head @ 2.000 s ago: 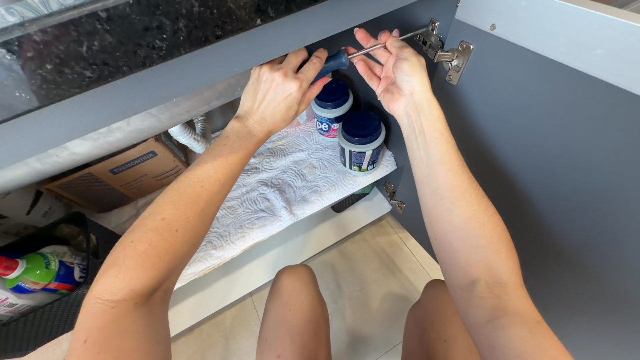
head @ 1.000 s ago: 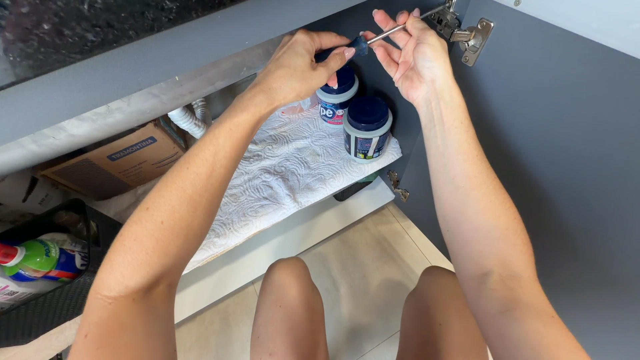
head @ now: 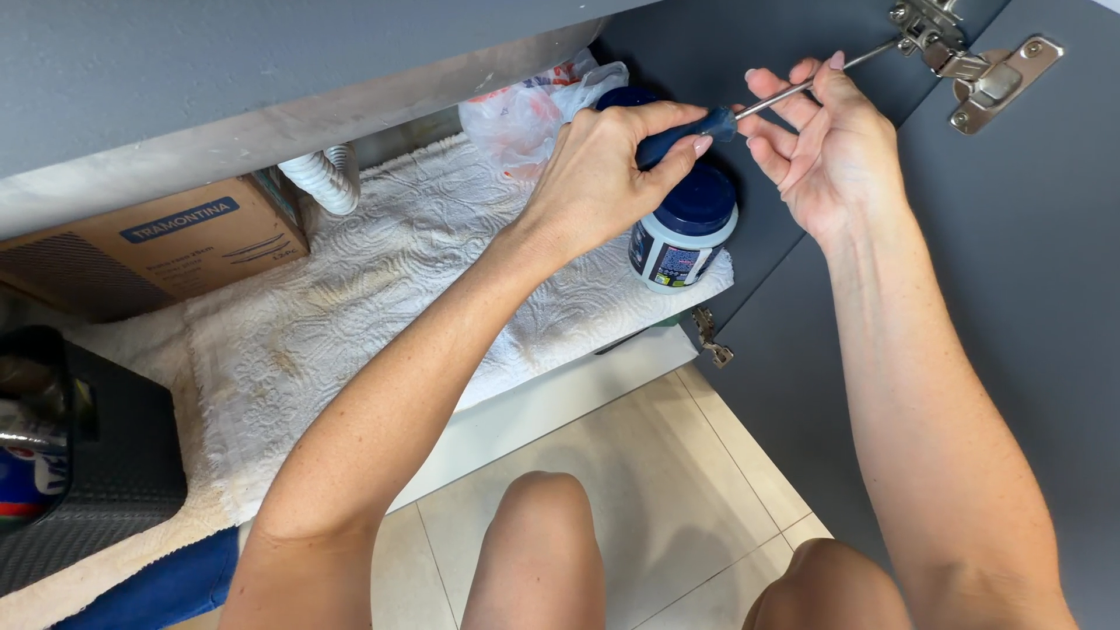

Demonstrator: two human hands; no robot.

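My left hand point(head: 621, 166) is closed around the blue handle of a screwdriver point(head: 691, 131). Its metal shaft slants up to the right, and the tip meets a screw area on the upper hinge point(head: 932, 39) on the cabinet's inner side wall. My right hand point(head: 822, 144) steadies the shaft between thumb and finger, with the other fingers spread. That hinge joins the grey cabinet door point(head: 1006, 262) by a cup plate point(head: 1006, 85). Lower down, a second hinge point(head: 710, 337) shows at the cabinet edge.
Below my hands, a jar with a dark blue lid point(head: 687, 232) stands on a white towel point(head: 394, 262), another lid behind it. A plastic bag point(head: 525, 114), white corrugated pipe point(head: 325, 179), cardboard box point(head: 157, 245) and black basket point(head: 122, 455) are inside the cabinet.
The view has shifted, showing the plastic bag more fully. Both hands remain on the screwdriver, its tip still at the upper hinge.
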